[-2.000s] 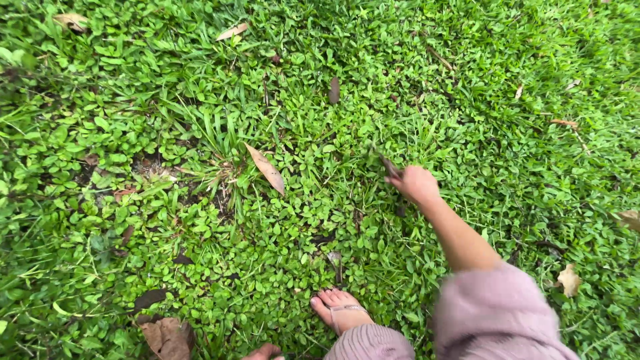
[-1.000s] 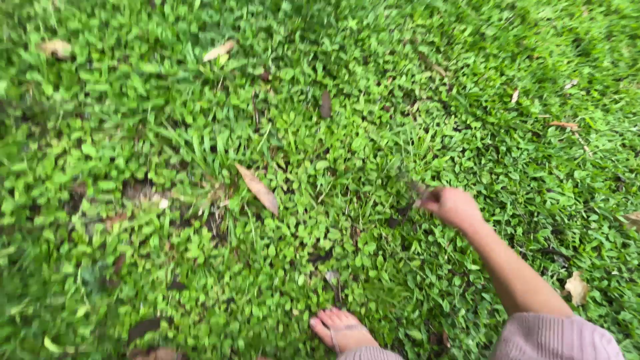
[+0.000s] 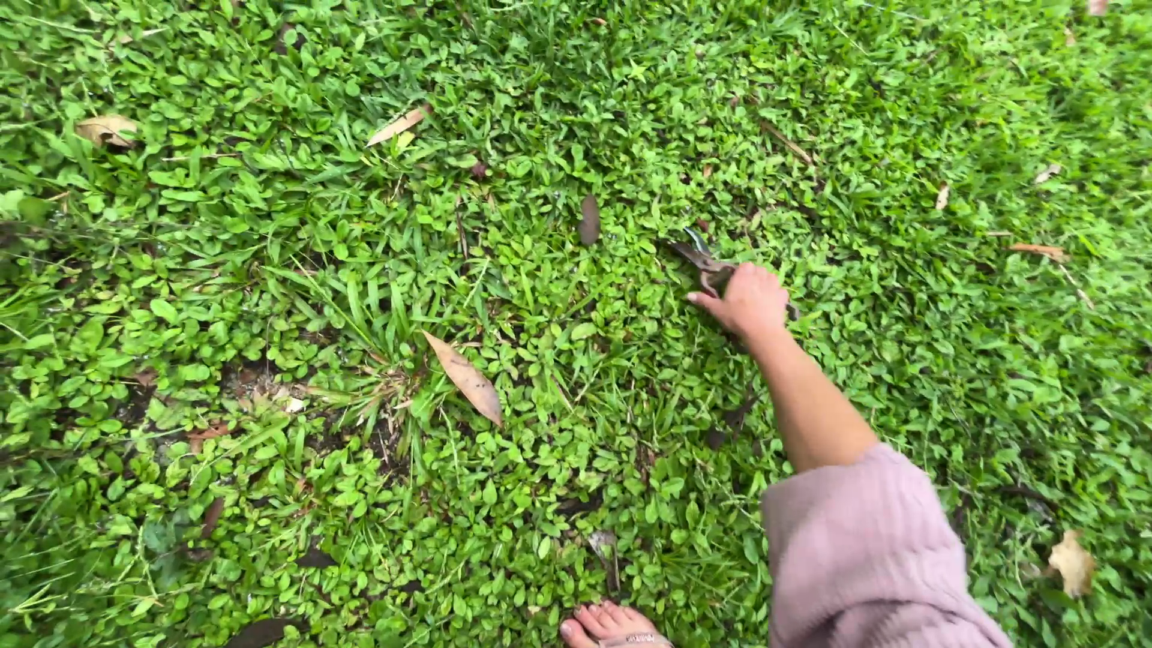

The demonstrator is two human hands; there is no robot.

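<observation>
My right hand [image 3: 749,299] reaches out from the lower right in a pink sleeve and grips a pair of pruning shears [image 3: 711,266] by the handles. The blades are spread a little and point up and left, low over the green ground cover [image 3: 558,378]. Part of the handles is hidden by the fingers. A small dark leaf [image 3: 589,220] lies to the left of the blade tips. My left hand is out of view.
A long brown dry leaf [image 3: 464,378] rests left of centre beside a grass tuft [image 3: 360,310]. My foot in a sandal [image 3: 616,625] shows at the bottom edge. A pale dry leaf [image 3: 1071,562] lies at lower right.
Beside the small dark leaf, the shears are nearer to it than a second ago. The left hand, partly seen at the bottom edge two seconds ago, is out of view.
</observation>
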